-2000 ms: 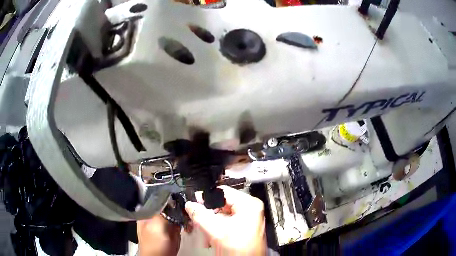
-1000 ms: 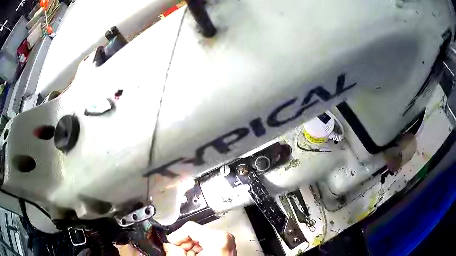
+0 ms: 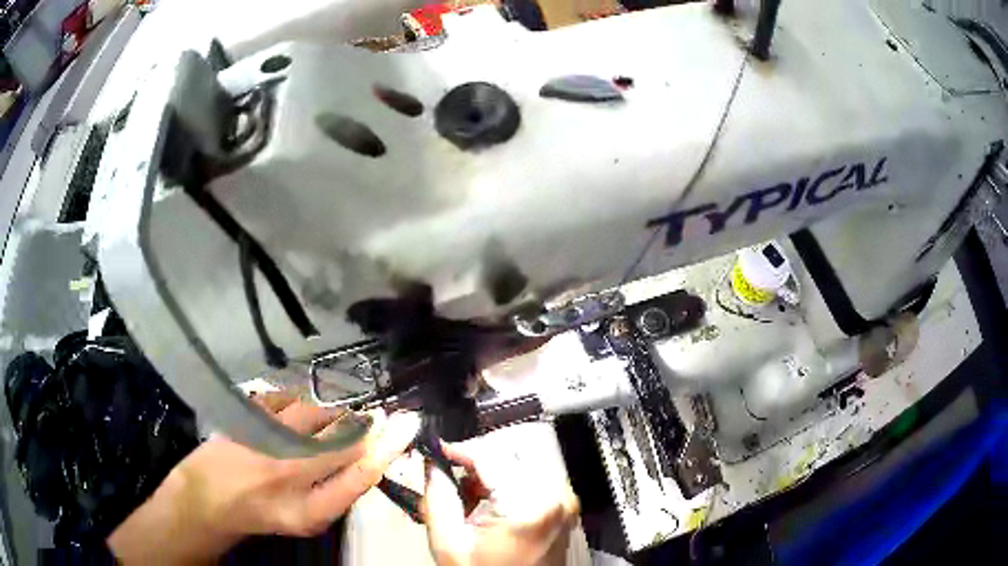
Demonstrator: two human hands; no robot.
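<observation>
My left hand (image 3: 265,481) reaches in from the lower left, partly behind the pale curved guard (image 3: 182,321), its fingertips at the needle area. My right hand (image 3: 503,509) is just right of it, below the presser foot area (image 3: 437,365). Both hands pinch a narrow black fabric piece (image 3: 403,498) between their fingertips. The piece is small and blurred, and its far end is hidden by the fingers. The white sewing machine arm (image 3: 597,166), marked TYPICAL, spans above the hands.
A tangled black heap (image 3: 94,442) lies at far left. A white bottle or bobbin with a yellow band (image 3: 760,276) stands under the arm. Dark metal bars (image 3: 663,420) are exposed right of the needle. Blue cloth (image 3: 895,509) shows at lower right.
The view swung right, then back. My left hand now comes in from the left with its forearm showing. The dark rounded piece seen left of the needle two seconds ago no longer shows there.
</observation>
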